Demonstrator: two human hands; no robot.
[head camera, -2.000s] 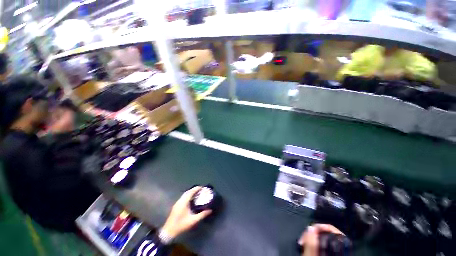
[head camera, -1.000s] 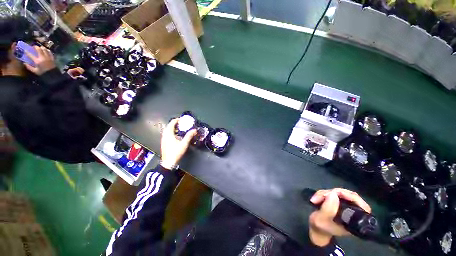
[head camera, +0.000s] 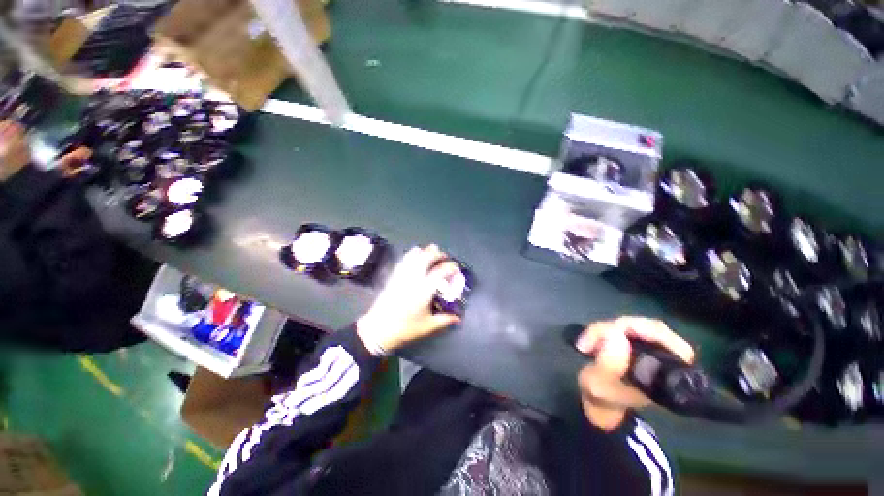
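My left hand (head camera: 405, 302) is around a round black lamp head (head camera: 453, 285) with a bright centre, at the middle of the dark green bench mat. Two more lamp heads (head camera: 355, 252) with white centres stand side by side to its left. My right hand (head camera: 622, 366) holds the black electric screwdriver (head camera: 669, 376) above the bench; its tip points left and a black cable curves off to the right. The screw feeder (head camera: 599, 186), a light grey box with an open top, stands beyond my right hand.
Rows of black units (head camera: 729, 273) with silver centres fill the right side. A pile of units (head camera: 160, 136) lies at far left beside another worker's dark sleeve (head camera: 58, 257). A white drawer (head camera: 208, 325) with red and blue items is below the edge. A metal upright (head camera: 308, 60) stands behind.
My left hand has let go of the unit at left and moved right to the rightmost of the three. The right hand still holds the screwdriver. The view has shifted.
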